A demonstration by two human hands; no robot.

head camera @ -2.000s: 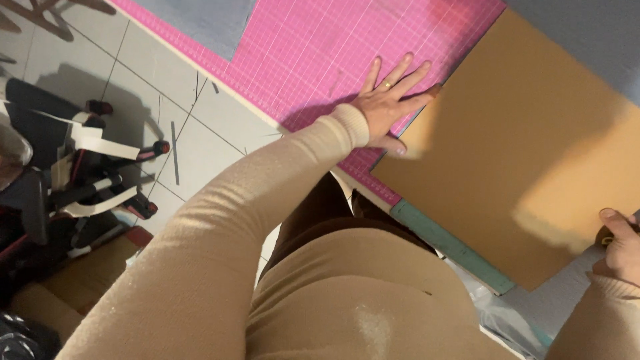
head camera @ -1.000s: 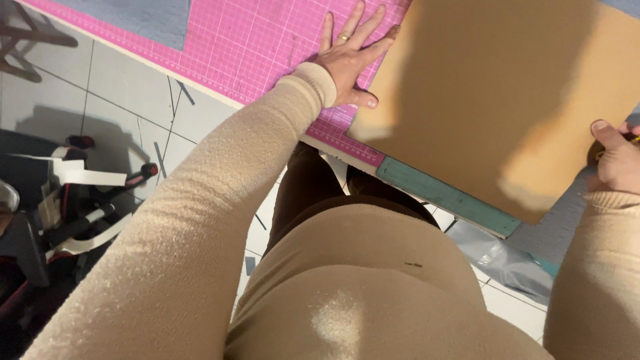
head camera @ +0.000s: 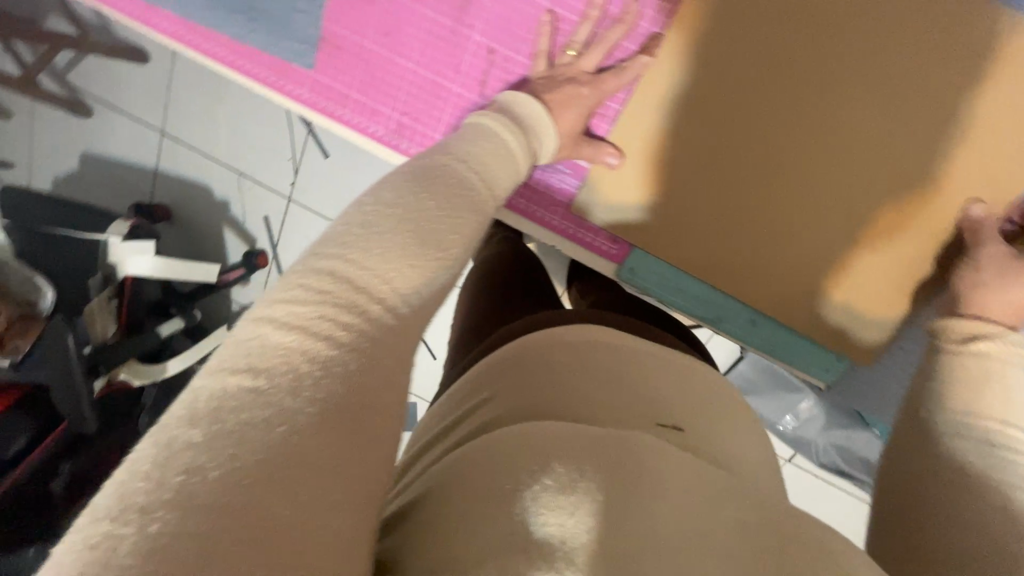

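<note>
My left hand (head camera: pixel 580 92), a ring on one finger, lies with spread fingers on the pink cutting mat (head camera: pixel 416 72). Its thumb and index finger reach the left edge of a large tan board (head camera: pixel 768 160), whose material I cannot tell for certain. At the right edge of the view, my right hand (head camera: pixel 988 272) is beside the board's right side, around a dark thing that is mostly cut off by the frame. Under the board, a green mat strip (head camera: pixel 728 316) shows along the table's front edge. Blue-grey sheet material (head camera: pixel 896 376) lies beneath the board's lower right corner.
Another blue-grey sheet (head camera: pixel 256 28) lies on the mat at the upper left. On the tiled floor (head camera: pixel 200 152) are thin dark offcuts. A wheeled chair base (head camera: pixel 176 304) with pale strips on it stands at the left. Clear plastic (head camera: pixel 808 416) is below the table's front edge.
The view has shifted to the right between the oldest frame and now. My left hand stays spread at the board's left edge; no other plain change shows.
</note>
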